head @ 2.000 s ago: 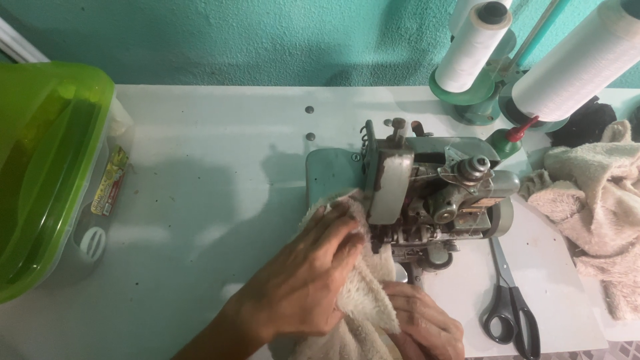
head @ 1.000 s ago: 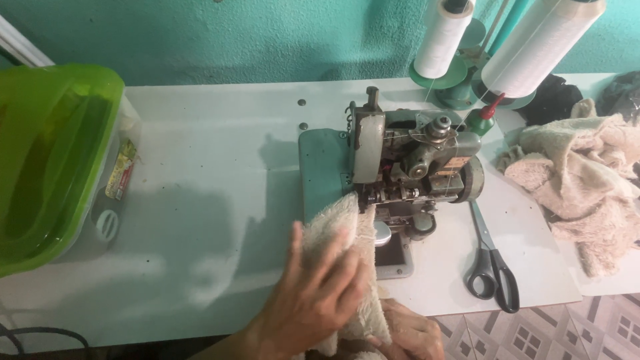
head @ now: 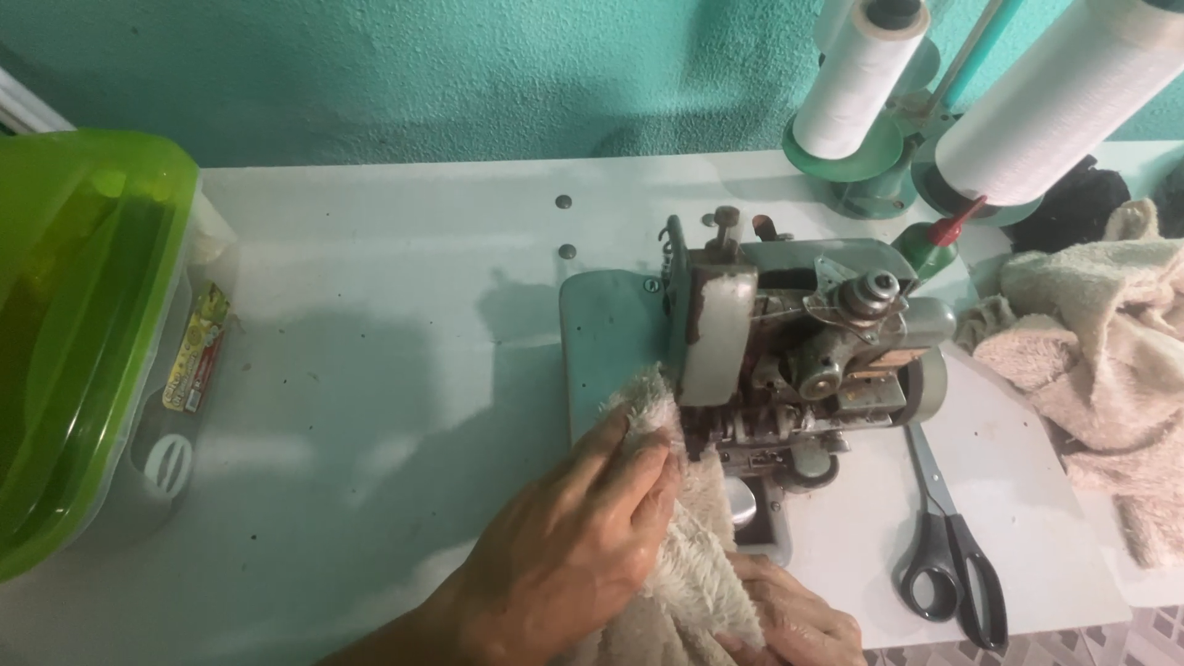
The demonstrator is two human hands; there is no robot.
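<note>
An overlock sewing machine [head: 805,342] with worn grey-green paint stands on a white table. Cream fluffy fabric [head: 698,564] runs from the table's front edge up to the machine's presser foot area, its upper tip beside the head. Over the upper part of the cloth lies my left hand [head: 578,527], fingers closed on it near the needle area. My right hand [head: 795,615] grips the cloth's right side lower down, in front of the machine; some of its fingers are hidden by the fabric.
Black-handled scissors [head: 953,555] lie right of the machine. Behind stand white thread cones [head: 856,83] and a green oil bottle [head: 928,250] with a red tip. More cream fabric [head: 1101,342] is heaped at the right. A clear bin with a green lid [head: 102,351] sits at the left.
My left hand's fingers, spread over the cloth one second ago, are now closer together and nearer the machine head. The view has shifted.
</note>
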